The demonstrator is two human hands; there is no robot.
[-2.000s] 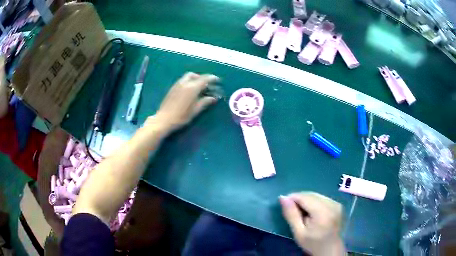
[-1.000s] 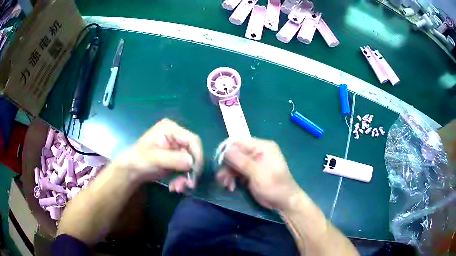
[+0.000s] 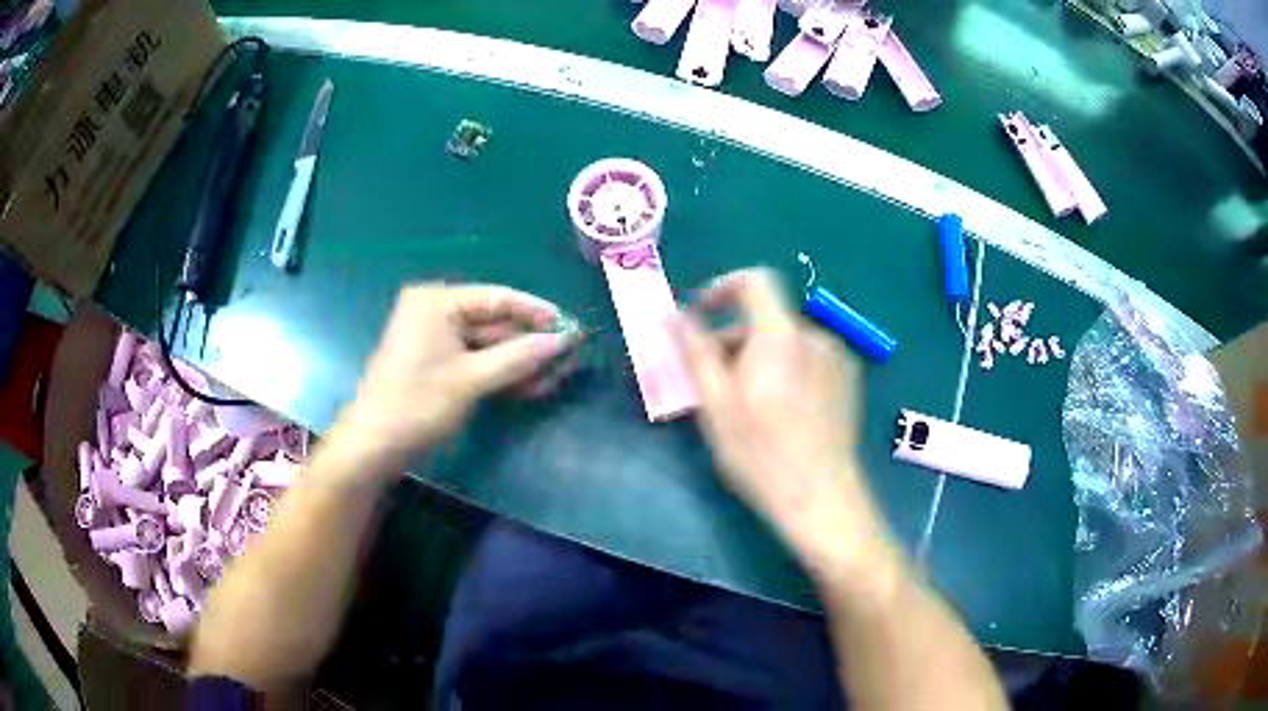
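Note:
The pink fan body [image 3: 643,333] lies on the green bench top in front of me, its round spoked head away from me and its handle towards me. My left hand [image 3: 487,340] is left of the handle, pinching a tiny pale green piece, probably a circuit board [image 3: 567,325], at its fingertips. My right hand [image 3: 765,396] is blurred at the right side of the handle; whether it holds anything is hidden. A small green circuit board [image 3: 470,138] lies at the upper left. A blue battery [image 3: 851,327] lies beyond my right hand.
Right: another blue battery [image 3: 953,258], small pink bits [image 3: 1015,336], a handle cover [image 3: 964,452] and a clear bag [image 3: 1147,486]. Left: black screwdriver [image 3: 223,188], pale knife [image 3: 296,195], carton [image 3: 104,139] and a box of pink parts [image 3: 167,486]. Pink shells [image 3: 834,53] lie across the bench.
Both hands have moved away from the bench's near edge, my right hand to the right side of the fan handle. The green board at the upper left now shows clearly. The fan handle is more uncovered.

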